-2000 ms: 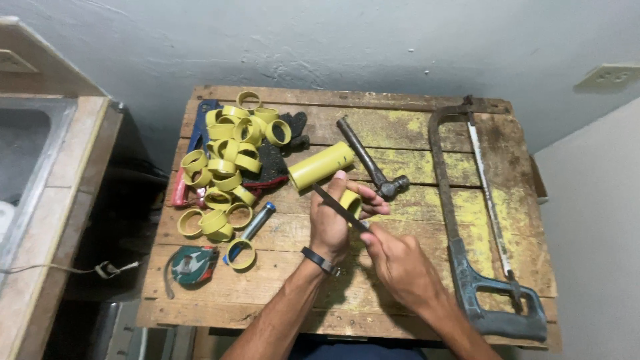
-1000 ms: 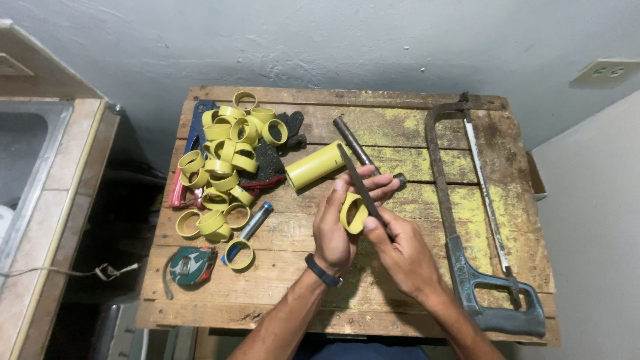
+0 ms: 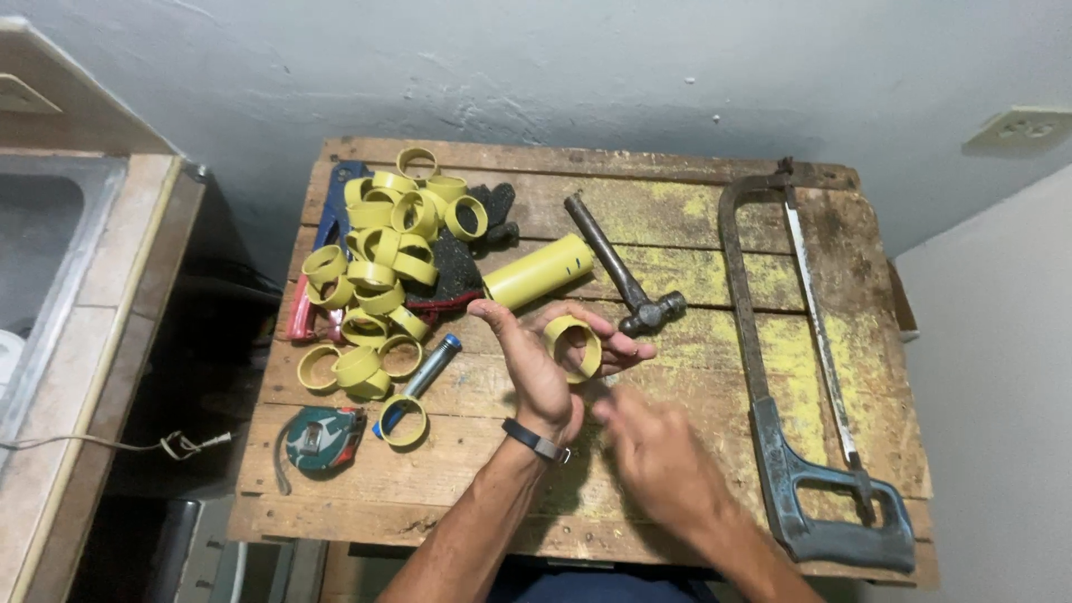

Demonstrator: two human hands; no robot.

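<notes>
My left hand (image 3: 544, 368), palm up with a dark band at the wrist, holds a yellow plastic pipe ring (image 3: 573, 348) against its fingers. Just below and to the right, my right hand (image 3: 662, 452) is blurred, its fingers curled; whether a tool is in it cannot be seen. Beyond the left hand lies a longer yellow plastic pipe piece (image 3: 538, 271) with dark marks near one end. A ball-peen hammer (image 3: 620, 266) rests right of the pipe. Many cut yellow rings (image 3: 371, 275) are heaped at the left, partly over a dark work glove (image 3: 456, 268).
A hacksaw (image 3: 775, 452) lies along the right side of the wooden table (image 3: 469, 494). At left are a tape measure (image 3: 323, 441), a blue-ended metal tube (image 3: 427, 368), and a blue and red tool (image 3: 333, 205) partly under the rings. A sink (image 3: 50, 193) stands farther left.
The dark flat tool that was in my right hand over the ring no longer shows clearly. My right hand has moved down, away from the ring, and the hammer head is uncovered.
</notes>
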